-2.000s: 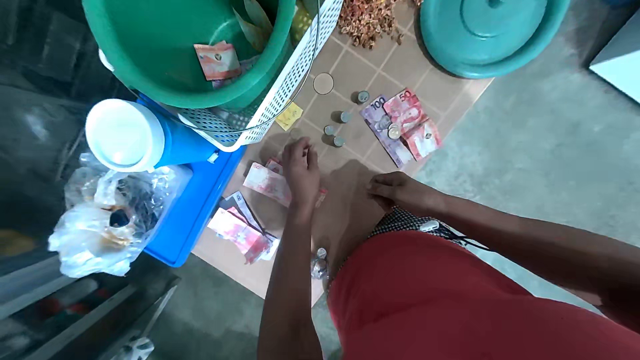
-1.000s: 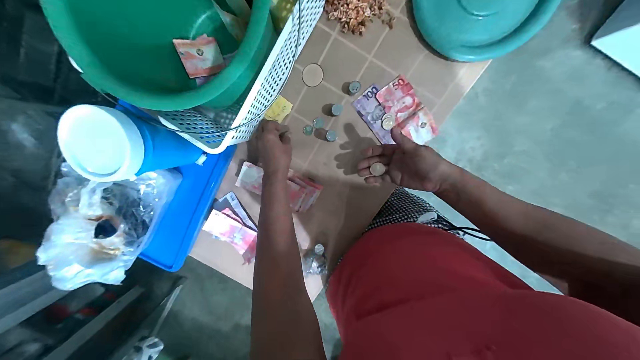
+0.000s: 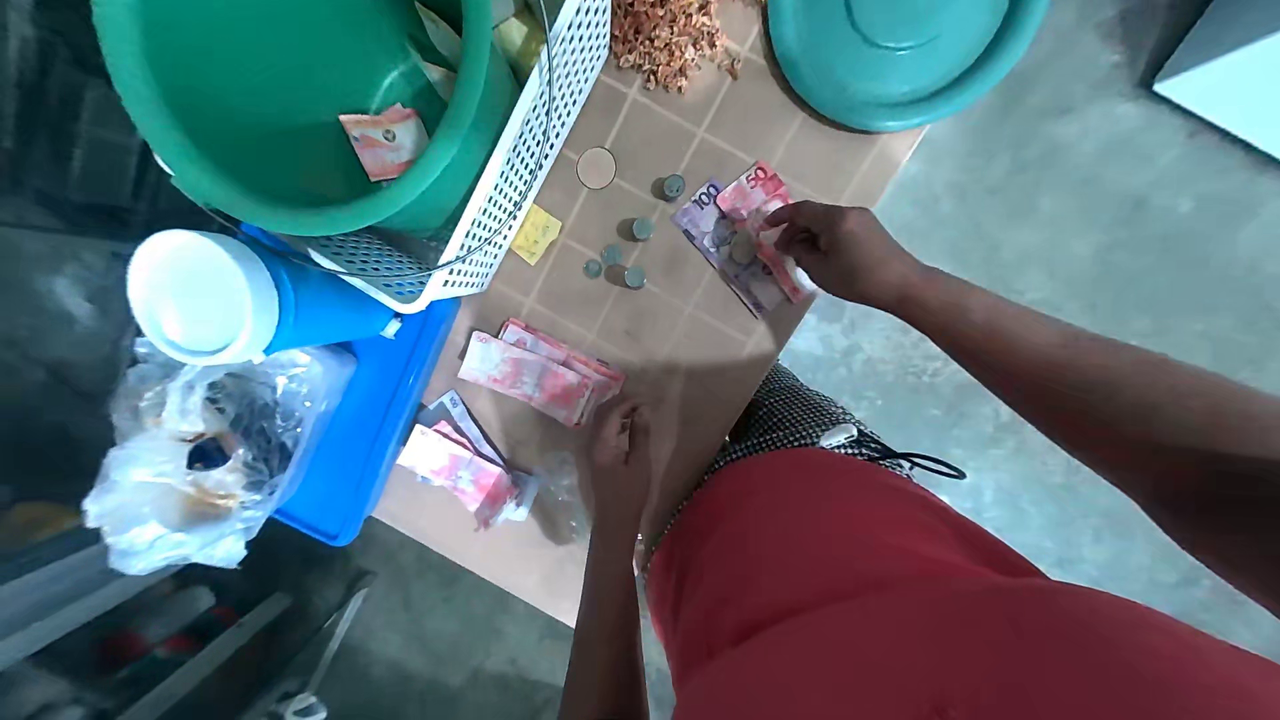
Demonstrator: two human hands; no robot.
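Note:
My left hand (image 3: 620, 435) is low over the tiled-pattern tabletop, fingers curled, at the lower end of a pile of red banknotes (image 3: 530, 378); what it holds, if anything, is hidden. My right hand (image 3: 835, 250) has its fingertips down on a red 50 banknote (image 3: 750, 190), which overlaps a purple 100 banknote (image 3: 702, 212). A coin (image 3: 742, 247) lies on these notes beside the fingers. Small coin stacks (image 3: 640, 229) and a few loose coins (image 3: 593, 269) stand left of them. More mixed banknotes (image 3: 460, 473) lie at the lower left.
A green plastic tub (image 3: 300, 215) holding a banknote sits in a white perforated basket (image 3: 560, 120). Nearby are a blue jug (image 3: 205, 300), a blue tray (image 3: 345, 490), a plastic bag (image 3: 190, 470), a yellow paper (image 3: 536, 234), dried flakes (image 3: 665, 45) and a teal lid (image 3: 900, 60).
My right hand has moved from beside the notes, palm up with a coin, onto the notes. My left hand has come down from near the yellow paper to the red banknotes.

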